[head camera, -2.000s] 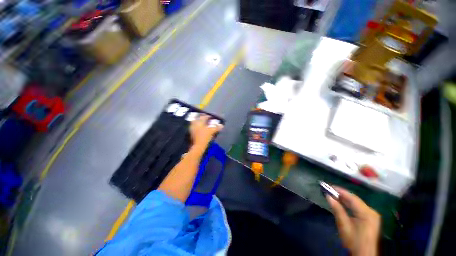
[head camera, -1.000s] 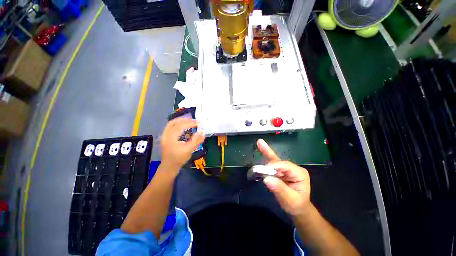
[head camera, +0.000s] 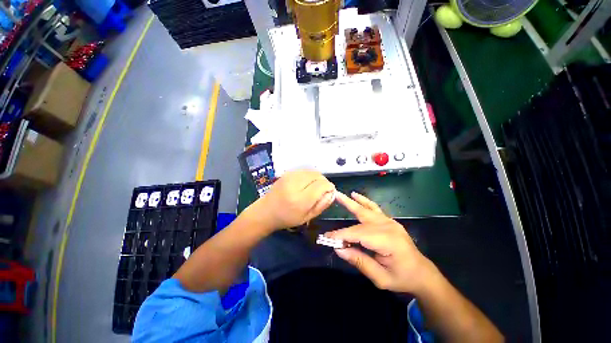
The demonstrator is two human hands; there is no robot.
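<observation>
My right hand (head camera: 385,251) holds a small white housing (head camera: 329,241) between thumb and finger, low in front of the press. My left hand (head camera: 298,199) is beside it, its fingertips meeting the right index fingertip; whether it pinches a small part cannot be told. A white housing (head camera: 316,67) sits in the black nest (head camera: 305,78) under the gold-brass press head (head camera: 317,30). The black blister tray (head camera: 167,231) at the left has a row of white housings (head camera: 173,197) in its top pockets.
The white press base (head camera: 291,127) has front buttons, one a red button (head camera: 380,159). A handheld meter (head camera: 260,166) lies left of it, partly behind my left hand. Copper-brown fixture (head camera: 364,59), stacked black trays (head camera: 556,181) and a fan (head camera: 496,10) are to the right.
My left hand has moved from the tray past the meter to my right hand. The right hand still holds the housing, now turned. A white housing now shows in the nest as the view shifted.
</observation>
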